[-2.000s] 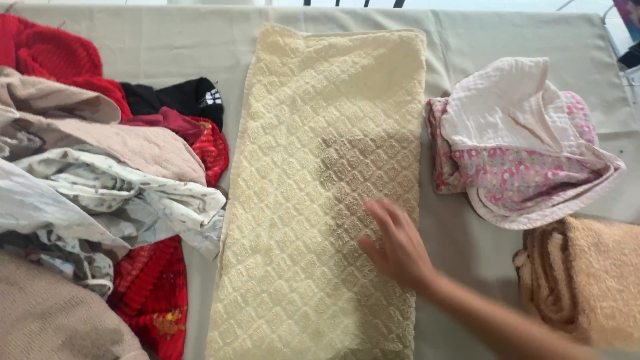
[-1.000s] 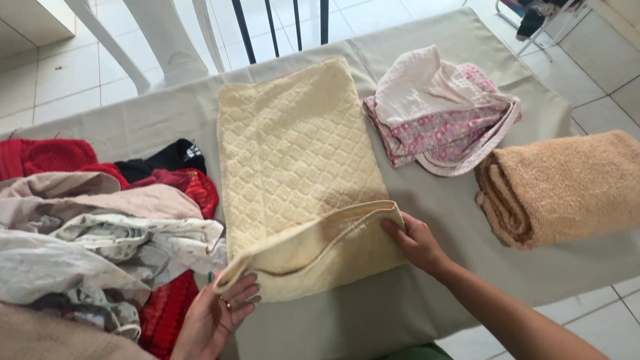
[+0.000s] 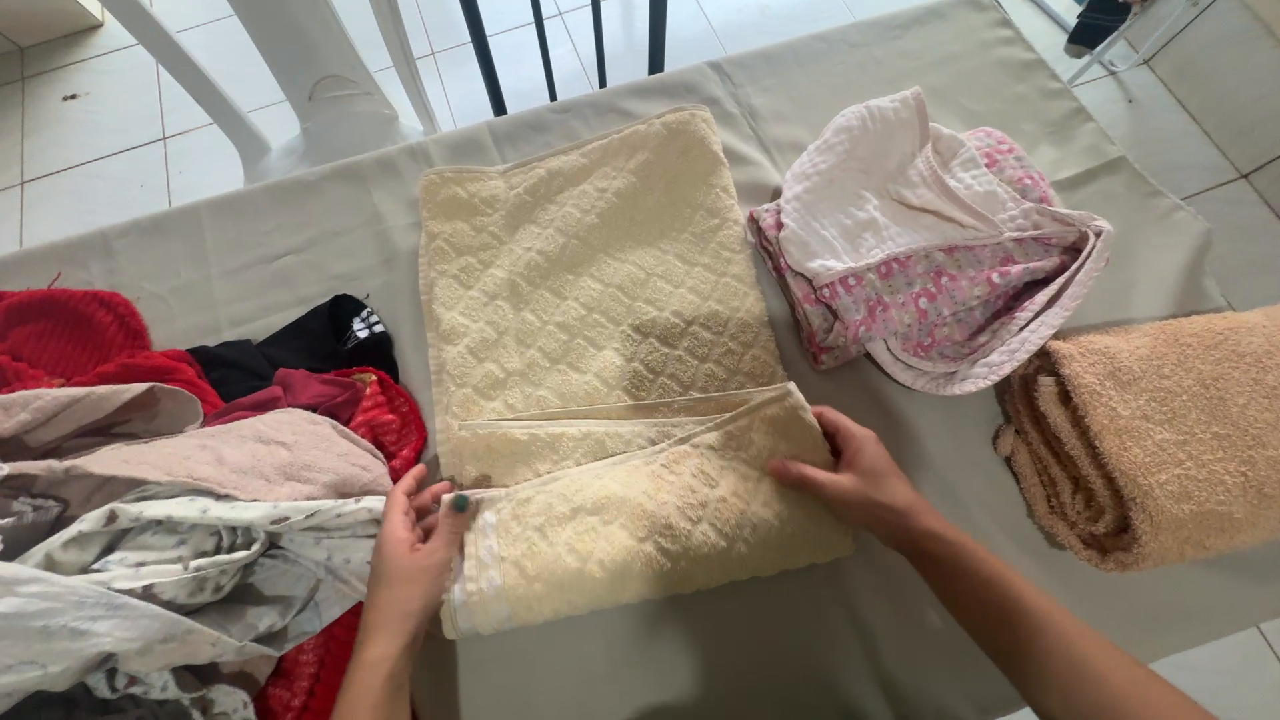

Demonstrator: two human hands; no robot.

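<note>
A pale yellow towel with a raised diamond pattern (image 3: pixel 590 270) lies on the cloth-covered table, its near part folded back over its middle. My left hand (image 3: pixel 420 550) grips the left end of the folded part, thumb on top, beside a light woven band. At the right end, my right hand (image 3: pixel 850 475) pinches the same flap, thumb on top and fingers behind. Between the folded layers a narrow gap shows. The far part of the towel lies flat with shallow wrinkles.
A loose heap of red, black, beige and printed white cloths (image 3: pixel 240 460) lies at the left. To the right are a folded pink floral and white cloth (image 3: pixel 930 250) and a thick folded tan towel (image 3: pixel 1190 430). A white plastic chair (image 3: pixel 310 80) stands beyond the table (image 3: pixel 260 230).
Two seconds ago the yellow towel lay long and flat under my right hand alone. Since then my left hand has come in, and the near part has been folded over. The view has shifted.
</note>
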